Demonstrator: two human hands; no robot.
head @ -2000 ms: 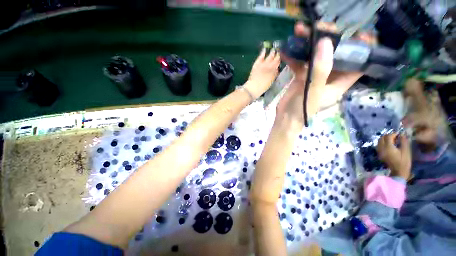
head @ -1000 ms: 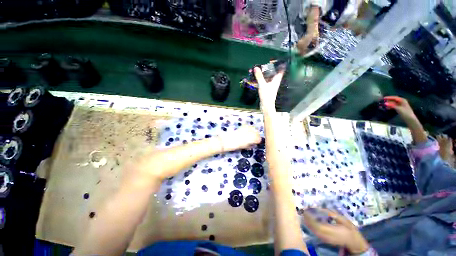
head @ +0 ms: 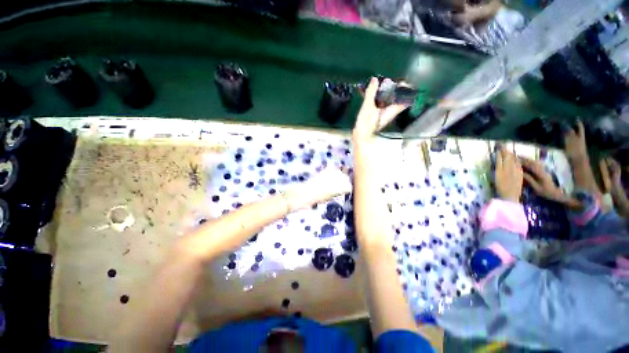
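Note:
My right hand [head: 373, 114] is at the near side of the green belt, closed on a dark powered screwdriver [head: 396, 94] with a green end fitting. A black cylindrical unit [head: 336, 103] stands upright on the belt just left of it. My left hand [head: 335, 180] is blurred over the plastic sheet, its fingertips against or behind my right forearm; whether it holds anything is hidden. Several glossy black discs [head: 323, 258] lie below it, partly covered by my right forearm. Small dark dots [head: 272, 163] are scattered over the whitish sheet [head: 238, 180].
More black units [head: 233, 88] stand along the green belt [head: 176, 65]. A black tray [head: 31, 200] of ringed units is at the left of the tan board [head: 152, 255]. A slanting metal post [head: 507, 65] is right of the tool. A neighbour's hands [head: 509, 176] work at the right.
My left hand has come from the belt near the tool down to the sheet. My right hand keeps hold of the screwdriver, now lower and further left than two seconds ago. The view has shifted.

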